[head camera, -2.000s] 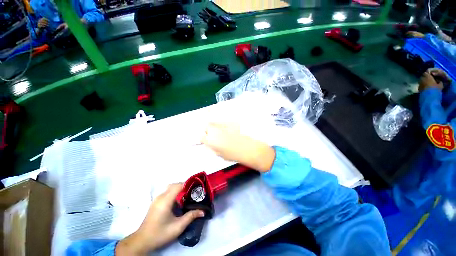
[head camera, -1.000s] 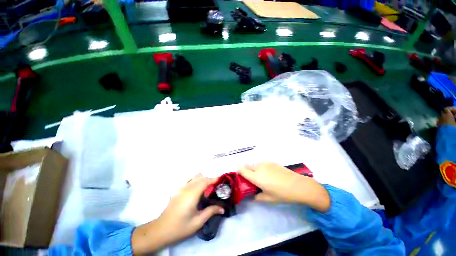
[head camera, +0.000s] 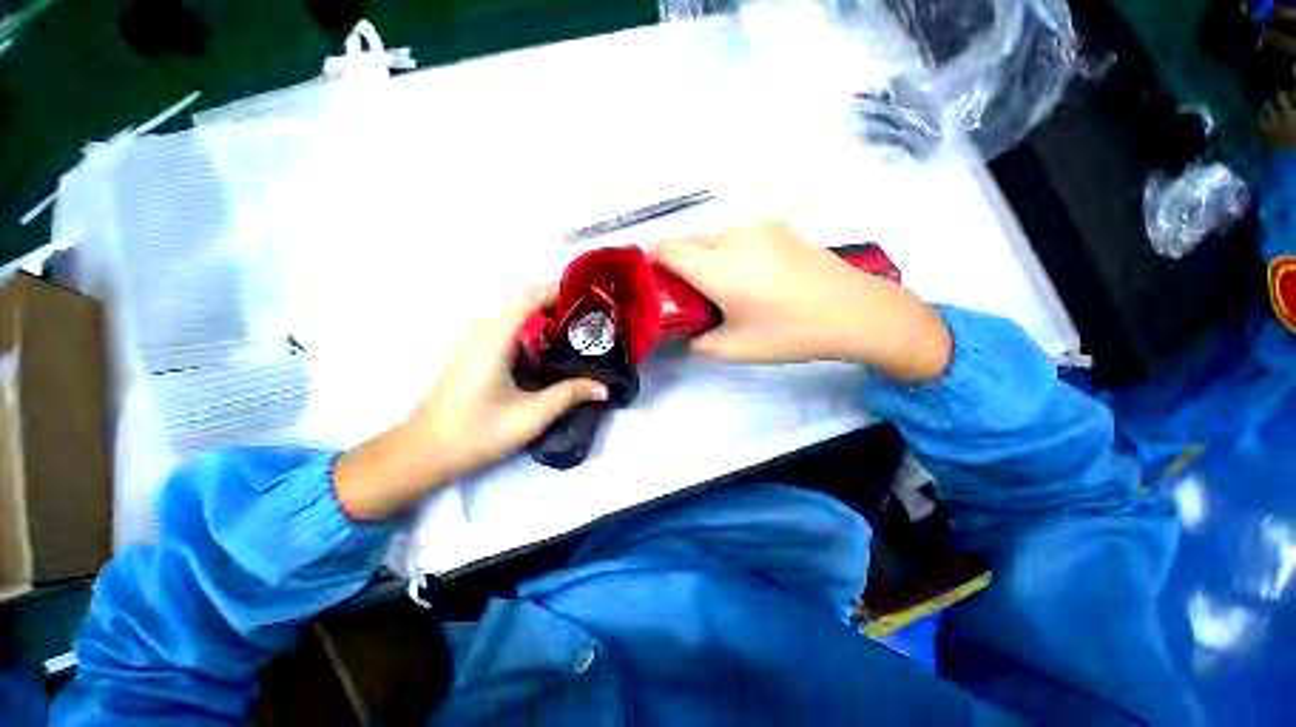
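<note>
The red-and-black device lies across the white foam sheet, its red head (head camera: 611, 284) open towards me and its handle end (head camera: 867, 260) showing at the right. My left hand (head camera: 490, 384) grips the black end unit (head camera: 566, 430), thumb on top. A round silver part (head camera: 591, 332) shows between the red head and the black unit. My right hand (head camera: 760, 298) is closed around the red body just behind the head and hides much of the handle. The tweezers (head camera: 640, 216) lie loose on the foam above the device. Any wires inside are too small to tell.
A clear plastic bag (head camera: 981, 71) lies at the upper right, beside a black tray (head camera: 1087, 234). A cardboard box (head camera: 64, 426) stands at the left, next to ribbed foam (head camera: 178, 234). The bench's dark front edge (head camera: 682, 500) runs just below the device.
The view has tilted down. My right hand has come from the foam sheet onto the red body, and the tweezers now lie on the sheet. My left hand keeps its hold.
</note>
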